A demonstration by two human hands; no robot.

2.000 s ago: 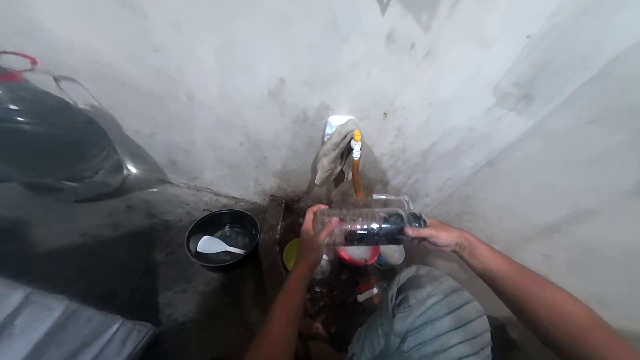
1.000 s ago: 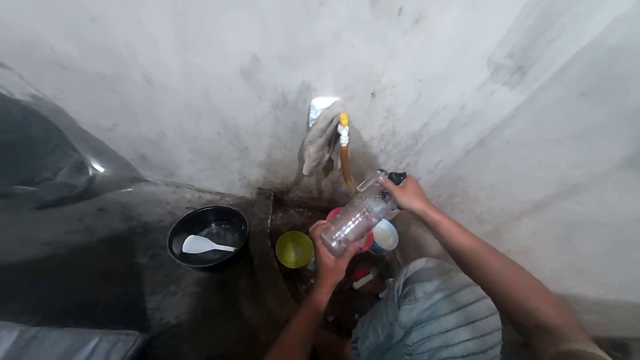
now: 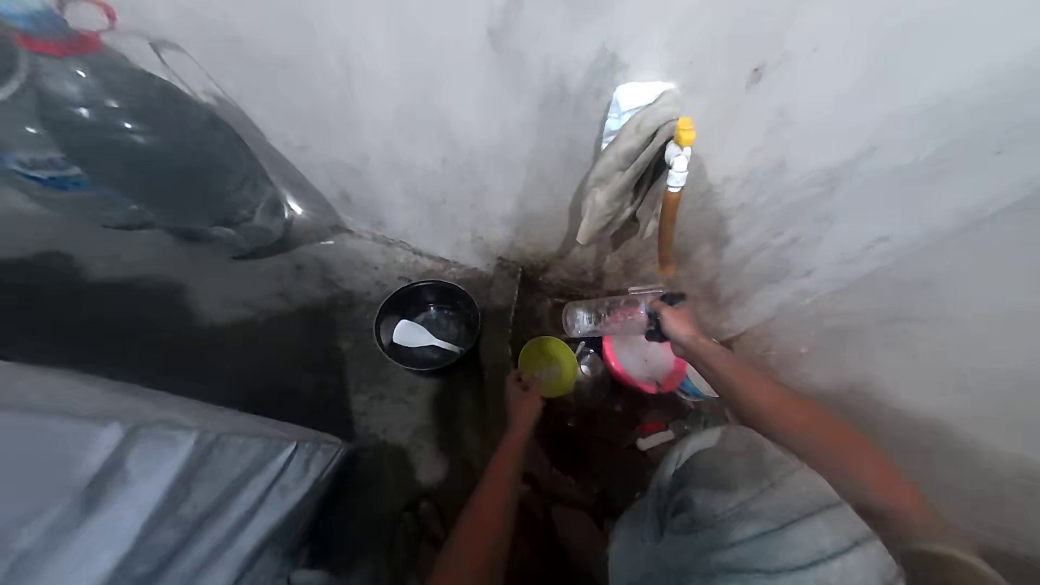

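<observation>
My right hand (image 3: 676, 323) grips a clear plastic pitcher (image 3: 603, 317) near its black part, holding it on its side over a pink-rimmed basin (image 3: 644, 363). At the edge of a yellow-green bowl (image 3: 548, 366) is my left hand (image 3: 524, 400), its fingers closed on the rim. Between bowl and basin lies a clear, shiny item (image 3: 591, 366), too blurred to name. Part of a blue and white container (image 3: 697, 383) shows beside the basin. A hose (image 3: 668, 231) hangs above from a tap with a yellow handle (image 3: 685, 132).
A black pot (image 3: 428, 325) with a white rice paddle (image 3: 422, 335) stands left of a low concrete ledge (image 3: 502, 309). A grey cloth (image 3: 626, 175) hangs by the tap. Large clear plastic bottles (image 3: 154, 138) are at upper left, above a fabric-like covered surface (image 3: 146, 479).
My left hand has let go of the pitcher and moved left to the yellow-green bowl. The pitcher, tilted between both hands a second ago, now lies nearly level in my right hand alone.
</observation>
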